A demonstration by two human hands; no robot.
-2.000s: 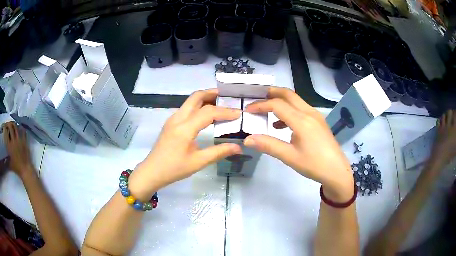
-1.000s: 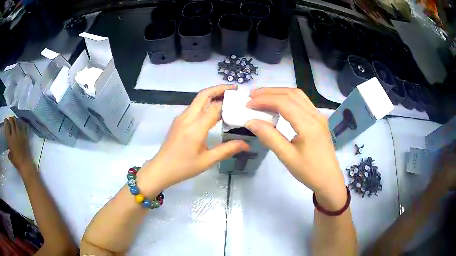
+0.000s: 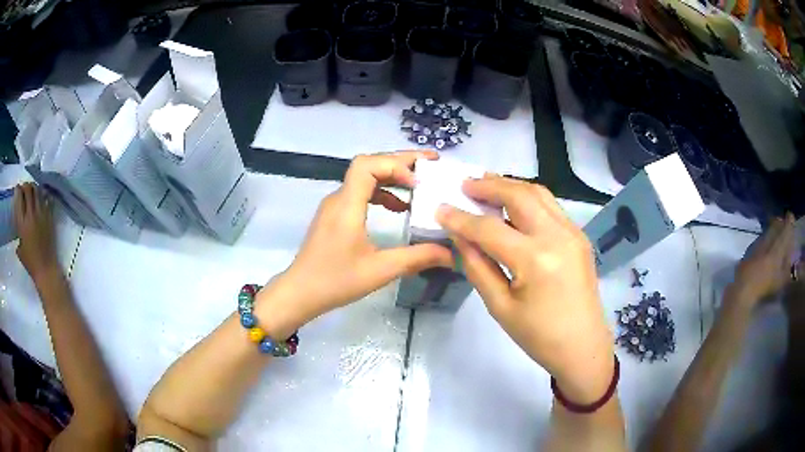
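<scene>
A carton (image 3: 430, 293) stands upright on the bench in front of me, its white top flap (image 3: 439, 181) folded flat over the mouth. My left hand (image 3: 346, 234) is around the carton's left side, fingertips at the back edge of the top and thumb at the front. My right hand (image 3: 521, 265) lies on the right side, with fingers pressing on the white top. The fingers hide the right edge of the top and part of the front.
Open filled cartons (image 3: 196, 172) stand at left. A closed carton (image 3: 618, 231) leans at right, near a pile of small fittings (image 3: 647, 327). Another pile (image 3: 435, 123) lies by dark cup-shaped housings (image 3: 364, 66). Other people's hands are at the left (image 3: 37, 231) and right (image 3: 766, 263) edges.
The top flap stood upright first, was then folded over, and now lies flat on the carton. My right fingers have moved onto the top. The whole view has shifted slightly.
</scene>
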